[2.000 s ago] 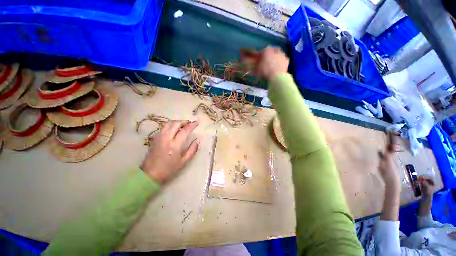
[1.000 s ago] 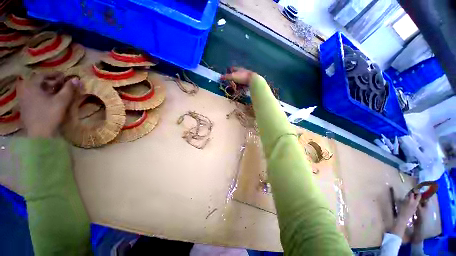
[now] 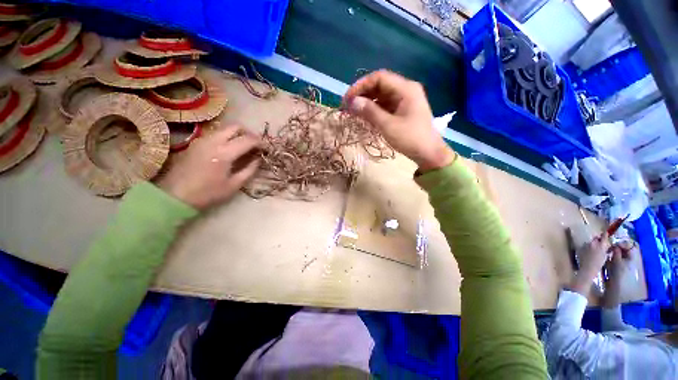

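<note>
A tangled pile of thin brown cords (image 3: 301, 159) lies on the cardboard-covered table between my hands. My left hand (image 3: 212, 165) is at its left edge, fingers curled and slightly blurred, tips at the cords; its grip is unclear. My right hand (image 3: 398, 111) is above the pile's upper right, thumb and forefinger pinched on cord strands. A flat straw ring (image 3: 152, 141) lies left of my left hand, on or against the red-banded straw rings (image 3: 186, 96). The cardboard pad (image 3: 379, 241) with a white dab (image 3: 390, 223) is right of and below the pile.
A blue crate (image 3: 201, 22) stands at the back left. Another blue crate (image 3: 472, 74) with dark curved parts (image 3: 531, 78) stands at the back right. A green belt (image 3: 342, 44) runs behind the table. A neighbouring person's hands (image 3: 595, 256) work at the far right.
My left hand has left the straw ring and moved right to the cords. My right hand has brought cords from the back onto the table, making a wider pile. The view has shifted.
</note>
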